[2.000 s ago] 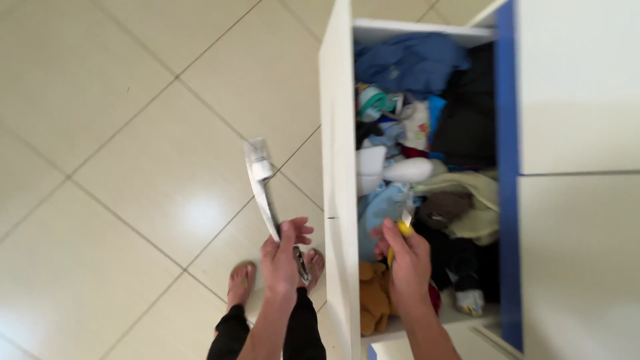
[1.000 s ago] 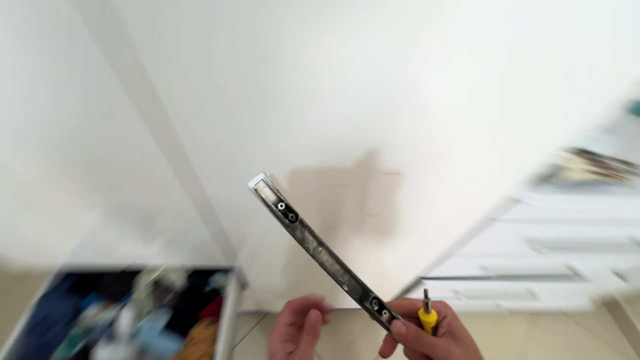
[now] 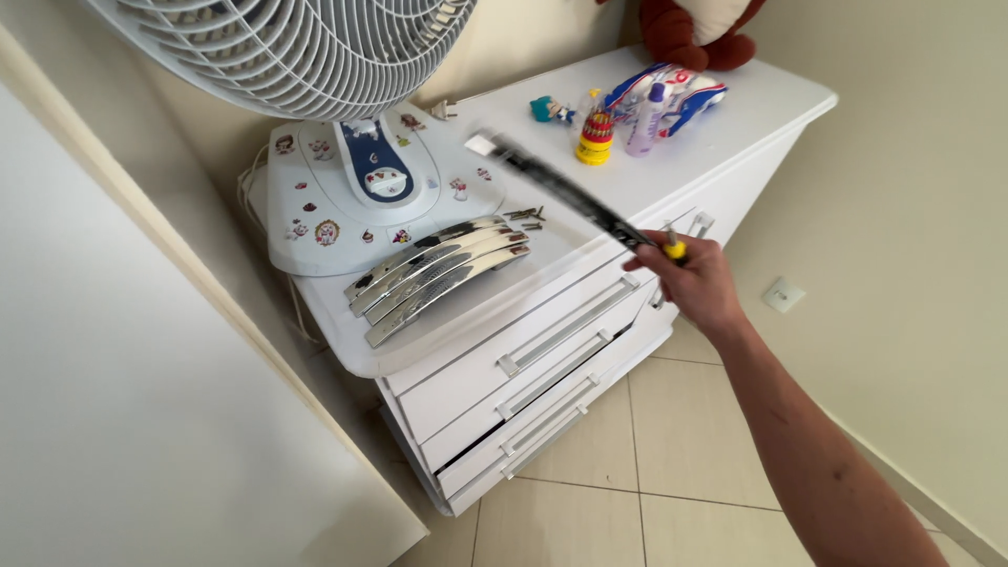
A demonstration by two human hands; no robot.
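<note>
My right hand [image 3: 693, 279] grips the near end of a curved chrome drawer handle [image 3: 571, 193], its hollow back showing, and also a small screwdriver with a yellow grip [image 3: 675, 250]. The handle reaches left over the white dresser top, slightly blurred. Below its far end several chrome handles [image 3: 441, 276] lie side by side by the fan base. Several screws [image 3: 526, 216] lie beside them. Farther back a yellow and red bit holder [image 3: 595, 140] stands next to a purple bottle [image 3: 646, 122]. My left hand is out of view.
A fan [image 3: 378, 169] with a stickered base stands at the dresser's left back. A plastic packet [image 3: 693, 98], a small figure [image 3: 551, 110] and a plush toy [image 3: 693, 35] are farther back. The dresser's drawer fronts [image 3: 472, 378] bear bar handles. A white panel [image 3: 142, 354] rises at the left.
The view has swung from the open drawer of clothes to the dresser top. The chrome handle, in my left hand two seconds ago, is now in my right. My left hand has left the view.
</note>
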